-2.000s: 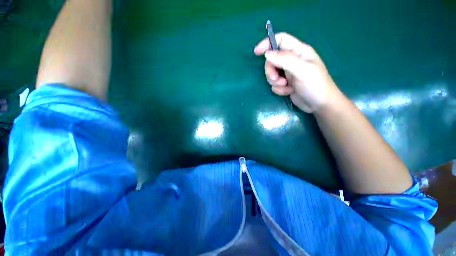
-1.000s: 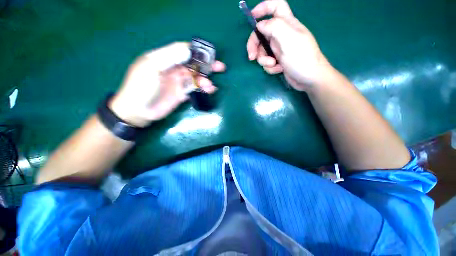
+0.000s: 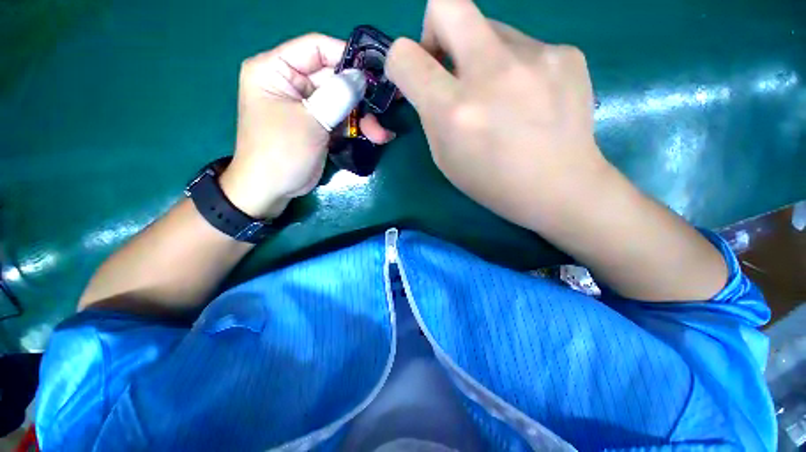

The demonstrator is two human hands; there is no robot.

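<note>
My left hand (image 3: pixel 287 124), with a white finger cot (image 3: pixel 335 98) on the thumb, holds a black rounded-square watch housing (image 3: pixel 369 60) with its ring-like inside facing up. A glossy black piece (image 3: pixel 357 157) hangs below it, joined by an orange-gold flex strip (image 3: pixel 353 123). My right hand (image 3: pixel 495 106) is at the housing's right edge with its fingers curled. The thin dark tool seen earlier in it is mostly hidden behind the fingers; its tip cannot be made out.
The glossy green bench (image 3: pixel 133 106) lies under both hands, with bright reflections. A black band (image 3: pixel 224 206) is on my left wrist. A brown surface (image 3: pixel 769 256) and a small crinkled clear-white item (image 3: pixel 579 280) show at the right, near my sleeve.
The left arm has come back from the far left, bringing the housing into view. My right hand has moved left and closer to the camera, from beside the housing onto its right edge.
</note>
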